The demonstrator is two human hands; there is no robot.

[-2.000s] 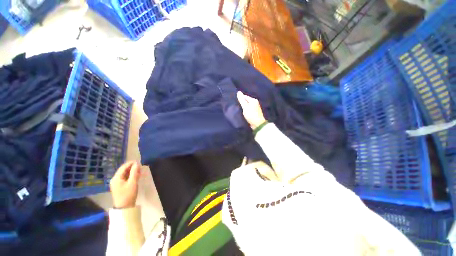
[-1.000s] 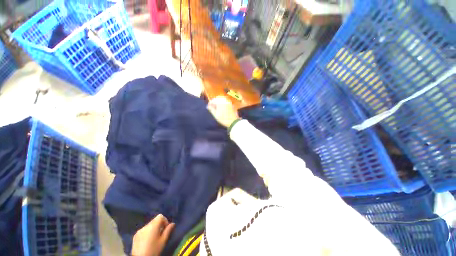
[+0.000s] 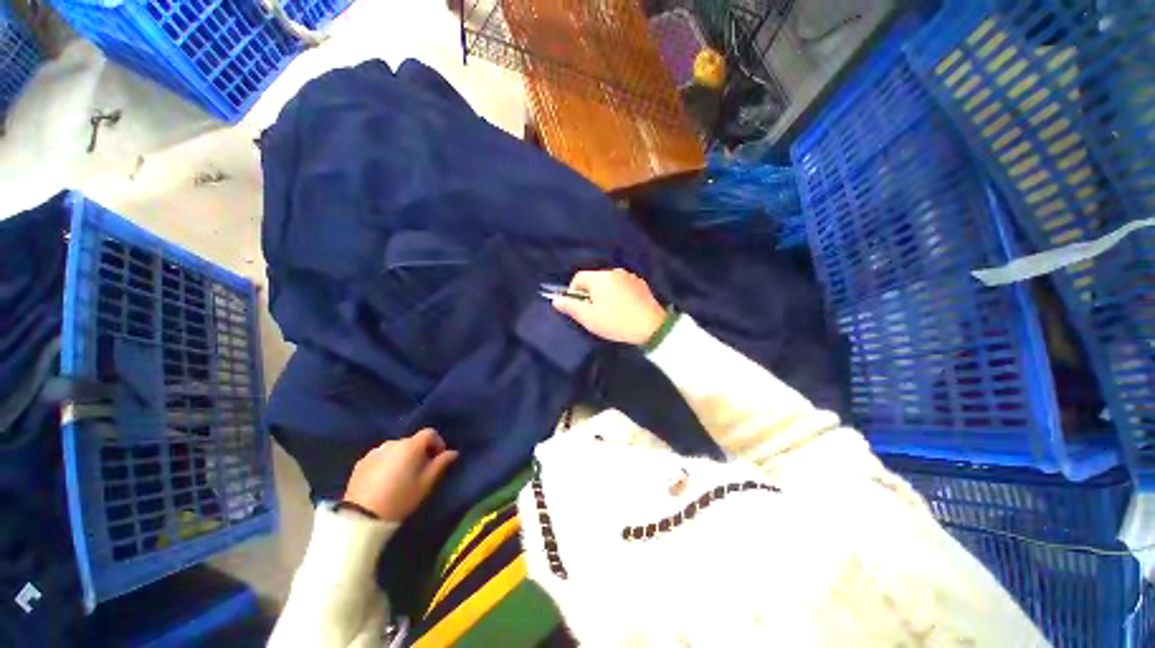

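The navy garment lies in a large heap over my lap and in front of it. My right hand is above the garment's right part, shut on a small tool whose thin metallic tip points left from the fingers. A small navy flap or piece lies just below that tip. My left hand is at the garment's near left edge, fingers bent; whether it grips the cloth cannot be told.
A blue crate with navy cloth beside it stands at left. More blue crates stand at right. An orange-brown wooden bench is ahead, with a thin black wire rack over it. Blue plastic strands lie beside the bench. Another crate is at top left.
My right hand reached to the bench by the yellow-green stick and came back over the garment with a small tool. The stick no longer shows there. My left hand moved onto the garment's edge.
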